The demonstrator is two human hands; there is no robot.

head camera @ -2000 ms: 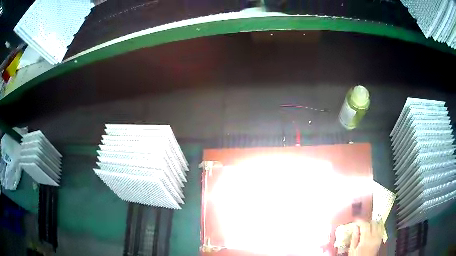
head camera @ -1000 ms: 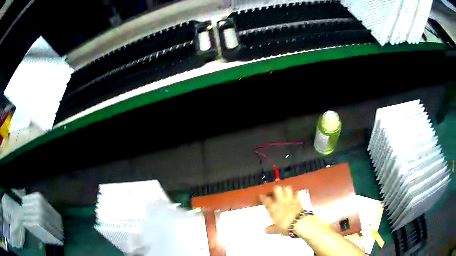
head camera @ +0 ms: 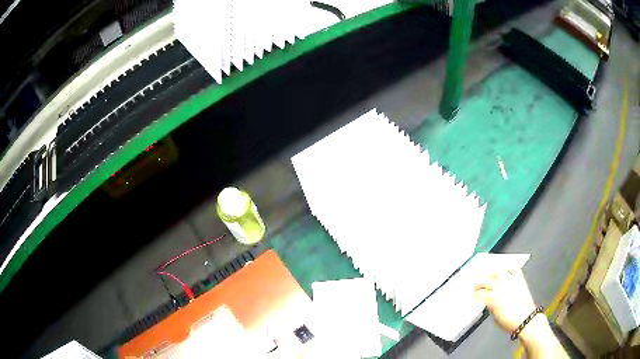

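My right hand [head camera: 507, 301], with a dark bead bracelet, is at the right, its fingers on the edge of a white LED board [head camera: 456, 298]. This board lies tilted at the near end of the upright board stack [head camera: 393, 210]. The orange-red test fixture [head camera: 231, 305] is at the lower left, cut off by the bottom edge. A bright white board or cover area [head camera: 214, 336] shows on it, with the small black fixture switch [head camera: 303, 333] to its right. My left hand is not in view.
A bottle [head camera: 242, 216] and thin red leads [head camera: 188, 254] are behind the fixture. A white sheet [head camera: 345, 315] lies by its right edge. The green-edged shelf [head camera: 140, 147] crosses above, bearing boards [head camera: 228, 35]. A green post [head camera: 457, 63] and a black rack [head camera: 547, 70] are farther right. Cartons [head camera: 605, 273] are beyond.
The view has swung to the right. My right hand has left the fixture and is now at the right-hand board stack, on a board. The white board blurred at the left earlier is out of view.
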